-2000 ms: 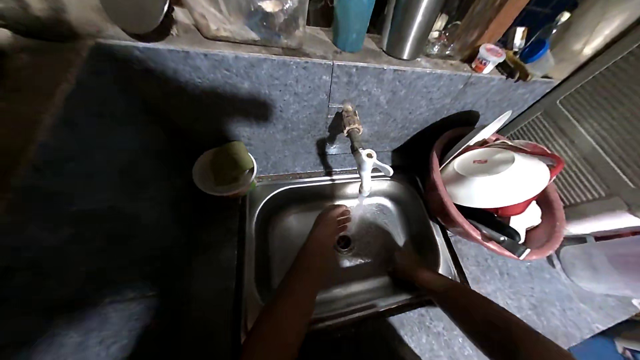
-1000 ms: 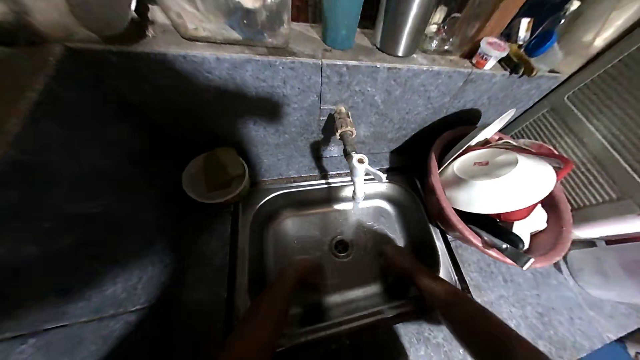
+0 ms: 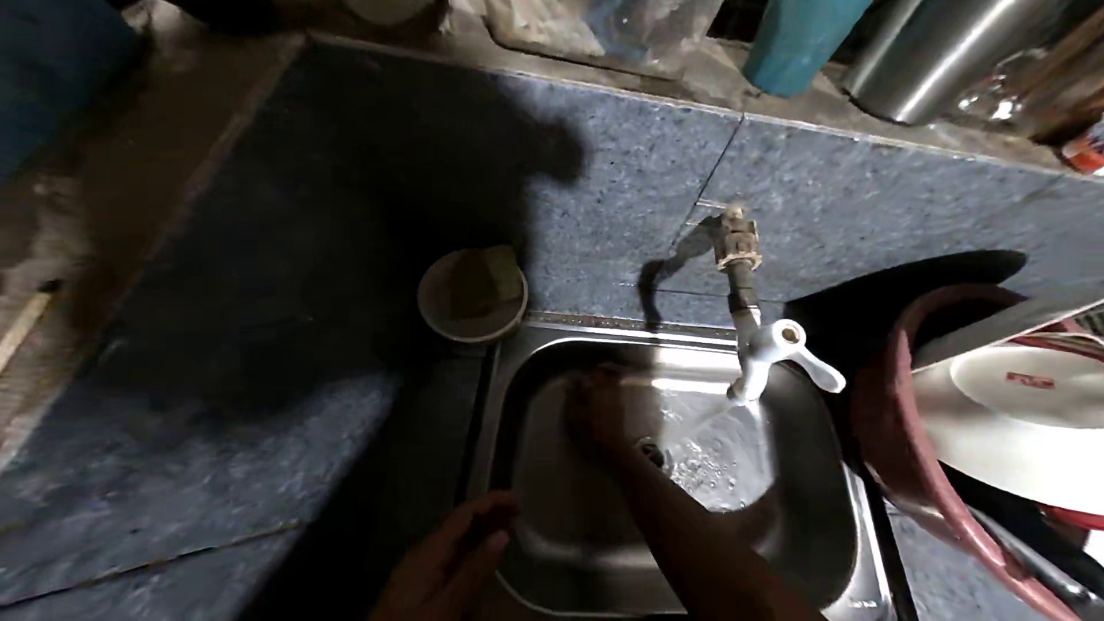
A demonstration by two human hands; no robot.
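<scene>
Water runs from the white tap point(image 3: 772, 349) into the stainless steel sink point(image 3: 604, 552). My right hand point(image 3: 597, 410) is inside the basin on its left side, in shadow, left of the drain point(image 3: 651, 450); its fingers are too dark to tell whether they hold anything. By the sink's left edge, my left hand point(image 3: 461, 552) has its fingers curled and apart, with nothing visible in it. A white bowl point(image 3: 438, 302) with a greenish sponge point(image 3: 503, 274) in it stands beyond the sink's back left corner, in shadow.
Right of the sink stands a reddish plastic basin point(image 3: 906, 405) with white plates point(image 3: 1009, 414) and other dishes. On the ledge behind are a teal cup point(image 3: 802, 43), a steel tumbler point(image 3: 936, 56) and a clear plastic container point(image 3: 604, 30). Dark grey tiles cover the counter and wall.
My left hand has come out of the basin to its left edge. My right hand has moved from the right part of the basin to the left. The view has shifted left and closer.
</scene>
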